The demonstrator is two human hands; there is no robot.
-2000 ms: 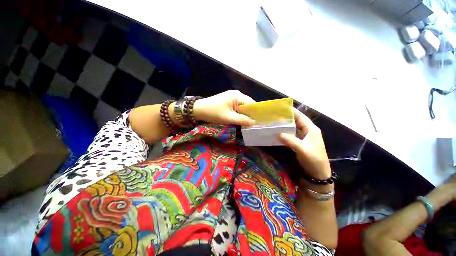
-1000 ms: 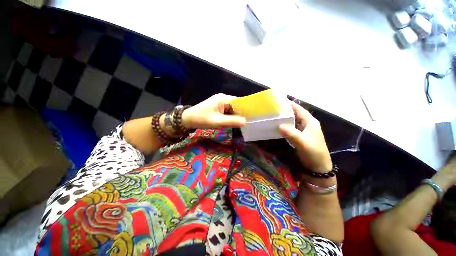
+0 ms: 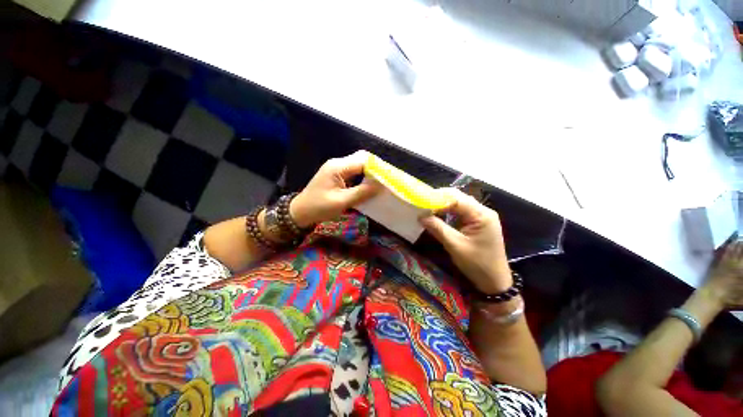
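A white box [image 3: 389, 213] is held in front of my chest, near the table's edge, tilted down to the right. A yellow card [image 3: 405, 186] lies along its upper side and shows as a narrow curved strip. My left hand [image 3: 336, 192] grips the left end of the box and card. My right hand [image 3: 468, 236] grips the right end, with the thumb on the white side and fingers at the yellow card. The inside of the box is hidden.
The white table [image 3: 489, 106] bears a white box [image 3: 401, 65], a cluster of white adapters [image 3: 639, 67], a dark cable [image 3: 668, 155] and a bagged dark bundle [image 3: 725, 126]. Another person's arm [image 3: 660, 350] reaches to a box [image 3: 698, 228] at right. A brown carton [image 3: 37, 269] stands left.
The box and yellow card have tilted down to the right. The card's broad face has narrowed to a strip. My right hand has moved down and left, its fingers now at the card.
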